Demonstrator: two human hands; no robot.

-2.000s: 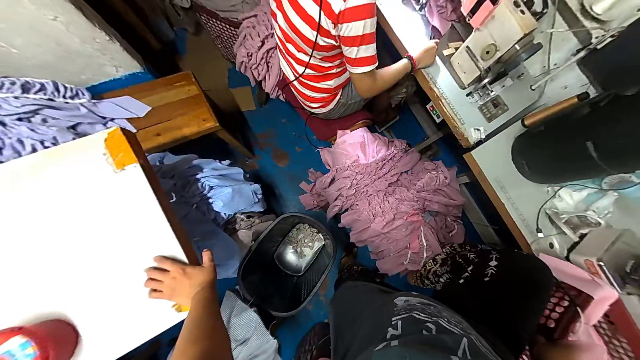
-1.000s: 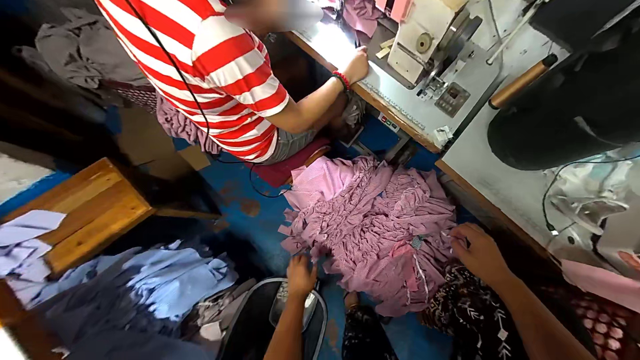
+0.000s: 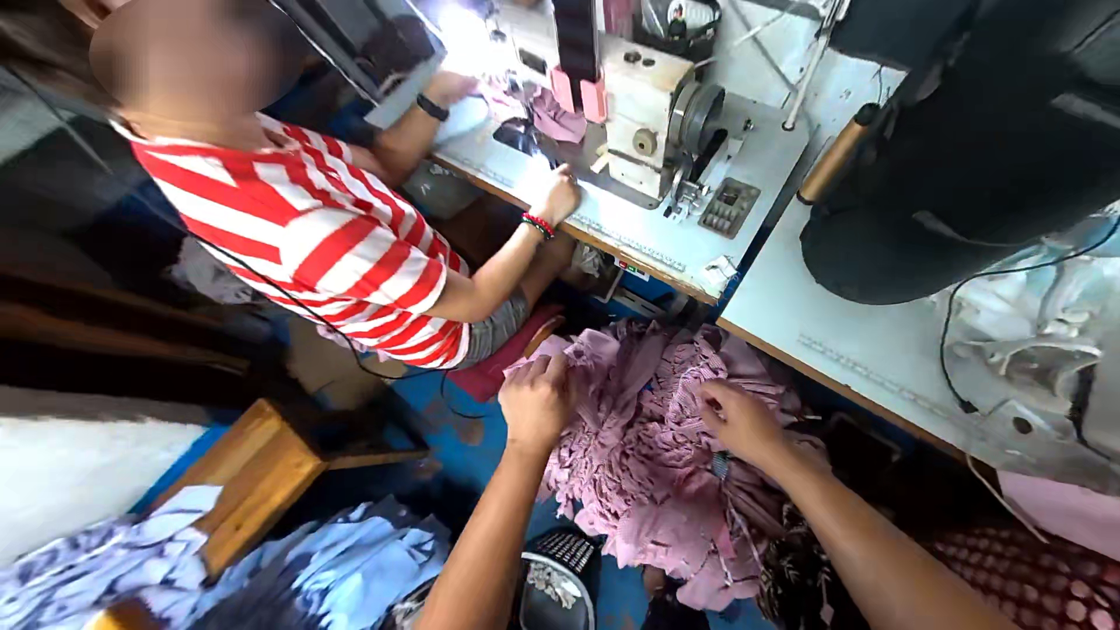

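Note:
A large heap of gathered pink fabric pieces lies in front of me, just below the edge of the sewing tables. My left hand is at the heap's upper left, its fingers closed on a fold of the pink fabric. At the right side of the heap my right hand touches the cloth with curled fingers; whether it grips any is unclear. Beyond the heap, a person in a red-and-white striped shirt sits at an industrial sewing machine, hands near its needle area.
A wooden bench stands at the left, with light blue fabric beside it. A dark bin holding scraps sits at the bottom. The right sewing table carries a black covered object. A thin cable hangs beside the seated person.
Both my hands have come onto the pink heap; my left was on a white tabletop two seconds ago, then above the bin. The view has swung away from that tabletop.

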